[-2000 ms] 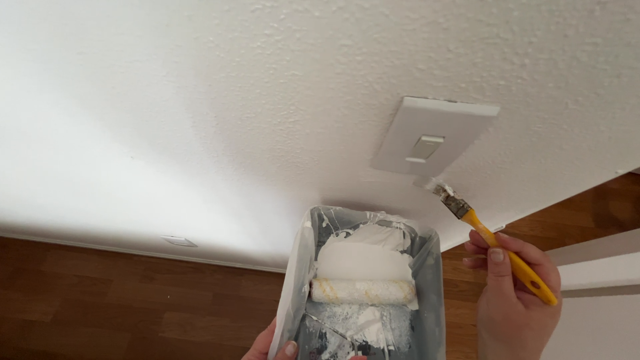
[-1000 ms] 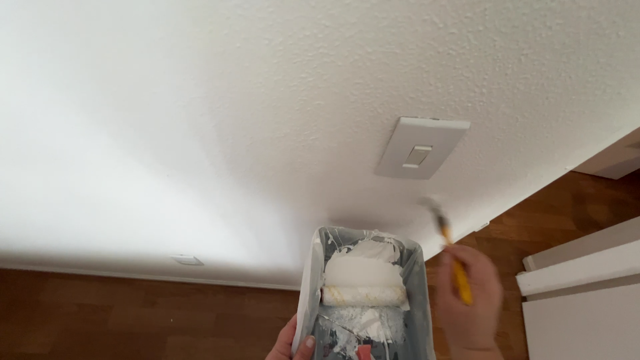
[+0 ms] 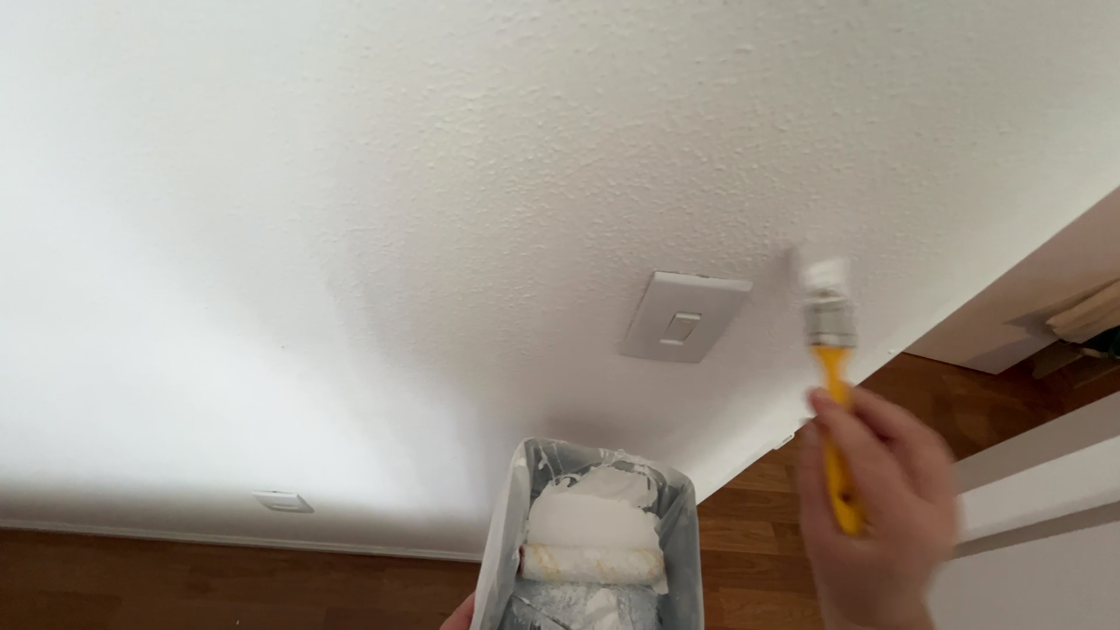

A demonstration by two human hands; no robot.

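Note:
My right hand (image 3: pixel 879 499) grips the yellow handle of a paintbrush (image 3: pixel 831 350), its bristles white with paint and pointing up, to the right of a white light switch plate (image 3: pixel 687 317) on the textured wall. Blur hides whether the bristles touch the wall. At the bottom edge my left hand (image 3: pixel 459 615) holds the left side of a lined paint tray (image 3: pixel 499 547); most of this hand is out of view. White paint (image 3: pixel 591 516) and a paint roller (image 3: pixel 593 564) lie in the tray, below the switch plate.
The white wall (image 3: pixel 420 219) fills most of the view. An outlet plate (image 3: pixel 283 501) sits low at left, above the baseboard (image 3: pixel 236 542) and wood floor (image 3: pixel 175 586). A white ledge (image 3: pixel 1041 490) stands at lower right, beside my right hand.
The paintbrush has moved from just below the switch plate to its right side and higher, still in my right hand. The tray stays in my left hand below the plate.

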